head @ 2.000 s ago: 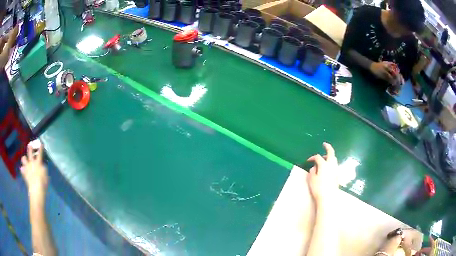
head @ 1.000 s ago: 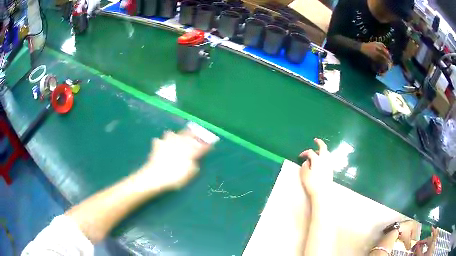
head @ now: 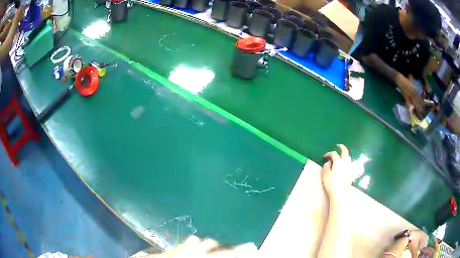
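Note:
My left hand (head: 196, 248) is blurred and cut off by the bottom edge, with a small white flat piece (head: 243, 250) at its fingertips. My right hand (head: 337, 169) is empty, fingers apart and slightly curled, over the green surface at the tan board's corner. A part-assembled unit, a black housing (head: 246, 65) with a red top (head: 251, 44) and pale wires at its right side, stands upright on the far part of the green surface, away from both hands.
Black housings (head: 260, 23) stand on a blue strip (head: 330, 71). A red ring (head: 87, 80), tape roll (head: 72, 65) and dark bar (head: 54, 103) lie left. A tan board (head: 297, 216) is lower right. A person (head: 398, 50) works opposite; another's hands show lower right.
My left hand came in from the left over the green surface with the white piece, then drew back to the bottom edge. The units with red tops moved right along the surface.

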